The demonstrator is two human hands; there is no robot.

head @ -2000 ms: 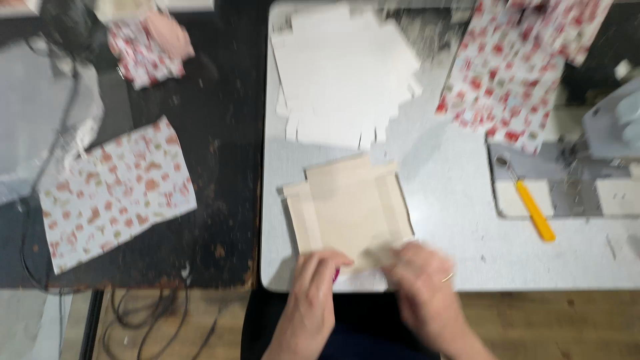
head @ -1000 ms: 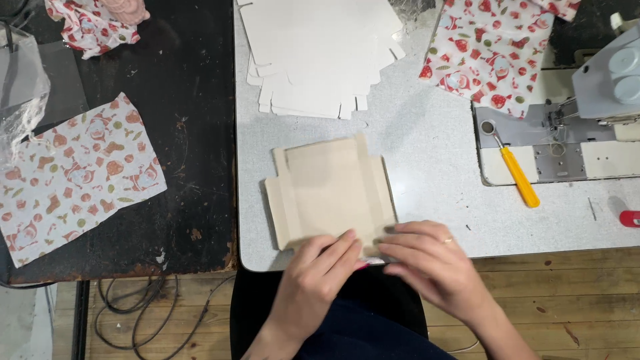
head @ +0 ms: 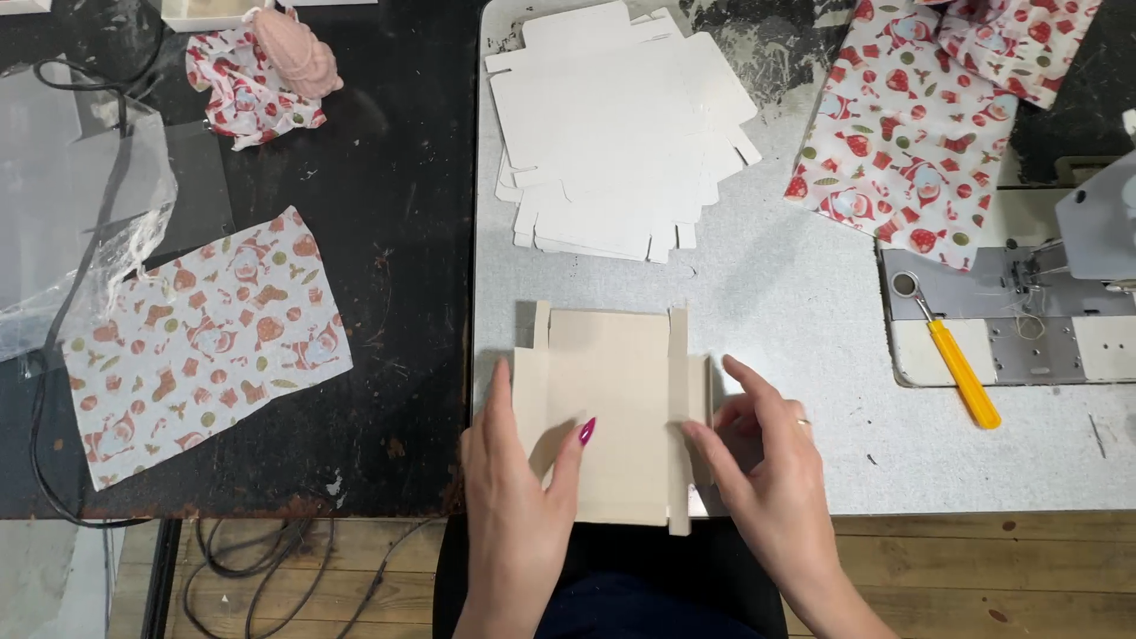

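A beige cardboard box blank (head: 612,408) lies on the light grey table at its front edge, with its side flaps partly folded up. My left hand (head: 524,479) holds the blank's left side, thumb over the inner face and fingers along the outside. At the right side, my right hand (head: 768,461) has its thumb on the folded flap and its fingers behind the outer wall. Beyond the blank lies a stack of flat white cardboard blanks (head: 612,133).
A yellow-handled tool (head: 963,373) lies at the sewing machine's bed (head: 941,351) on the right. Patterned Christmas paper (head: 905,133) is beside it. On the black table are another patterned sheet (head: 213,346), a pink object (head: 297,53) on crumpled paper, and clear plastic (head: 80,204).
My hands have moved apart from the blank's near edge to its left and right sides. The blank has turned straighter, and its side flaps now stand up more.
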